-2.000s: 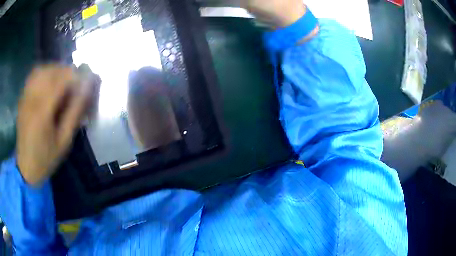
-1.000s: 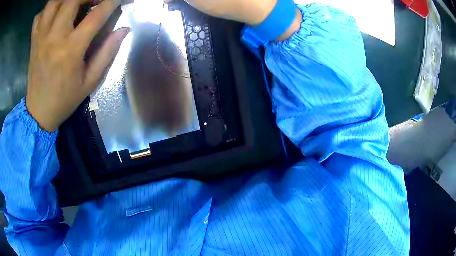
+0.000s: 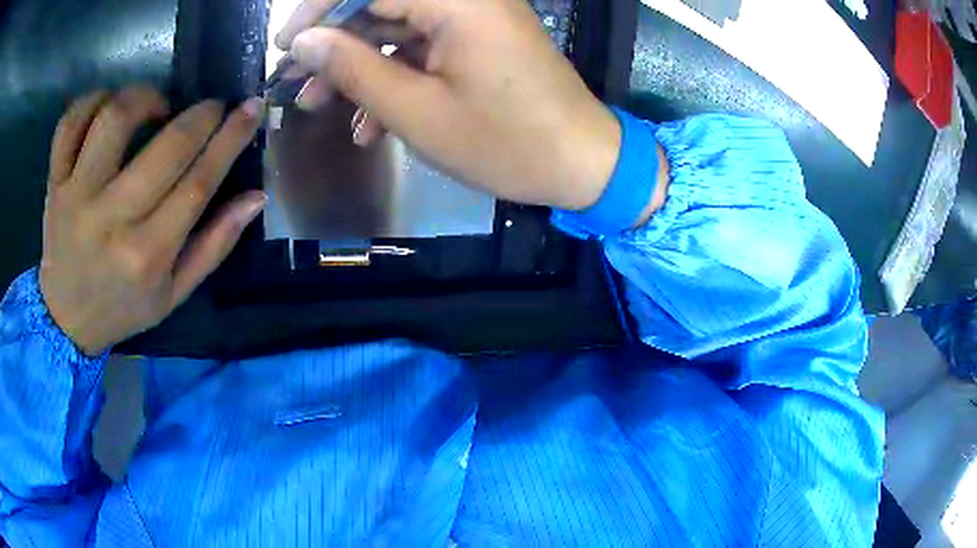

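The opened tablet point(image 3: 525, 252) lies in a black holding tray point(image 3: 429, 310) before me. A shiny silver rectangle point(image 3: 445, 203) fills its middle, with a gold strip point(image 3: 345, 258) below. My right hand point(image 3: 504, 102) holds a thin metal tool point(image 3: 345, 13) over the silver area; its tip points at the tablet's left edge. A small white piece point(image 3: 275, 117) sits at that edge, near the tip. My left hand point(image 3: 139, 219) rests palm down on the tablet's left side, its index fingertip beside the tool tip, holding nothing visible. The tablet's top end is out of the picture.
A white backing sheet point(image 3: 793, 64) with grey pads point(image 3: 720, 9) lies right of the tray on the dark-green mat. A red bin point(image 3: 923, 66) and a long clear strip point(image 3: 923, 219) are farther right. My blue wrist strap point(image 3: 630, 171) is on the right wrist.
The tablet and tray now sit farther right and higher in view. My right hand has come down over the silver area, with its tool now visible. My left hand has moved lower onto the left edge.
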